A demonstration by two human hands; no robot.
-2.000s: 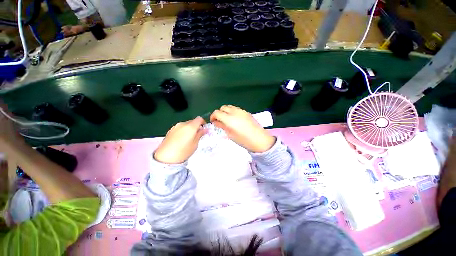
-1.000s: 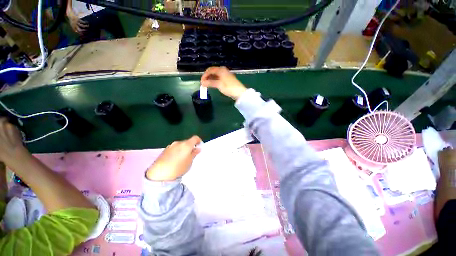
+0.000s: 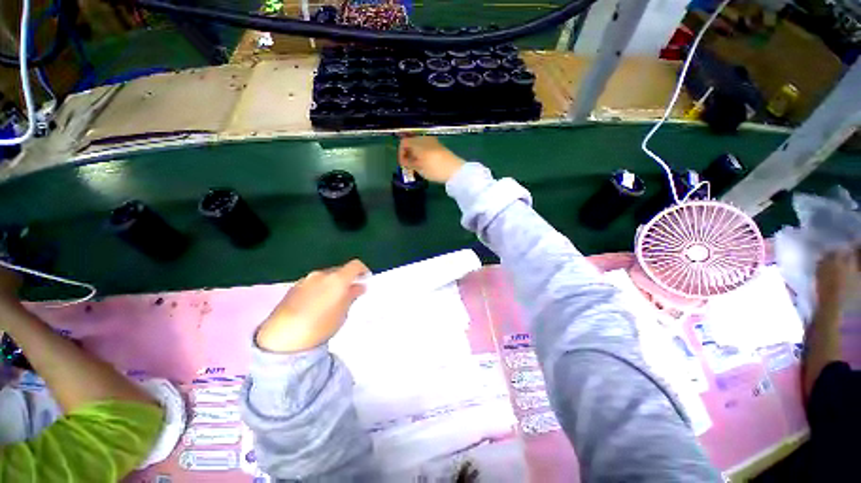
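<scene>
My right hand [image 3: 430, 158] is over a black cylindrical unit [image 3: 410, 200] on the green conveyor, with a small white label [image 3: 408, 174] between its fingertips and the unit's top. Whether the label still leaves the fingers is too small to tell. My left hand [image 3: 312, 307] is at the left edge of the white label sheets [image 3: 415, 349], its fingertips closed on the sheet's upper left corner. The sheets lie in a loose pile on the pink bench.
Unlabelled black units stand to the left on the conveyor [image 3: 293, 255]; labelled ones stand right. A pink fan [image 3: 699, 253] stands right of the paper. Stacked black units [image 3: 425, 85] are beyond. Neighbours' arms show left [image 3: 80, 373] and right [image 3: 827, 311].
Since two seconds ago, my right hand has moved from the sheets to a unit with a label. Over the last second it has stayed at that unit, while the units have shifted rightward in view.
</scene>
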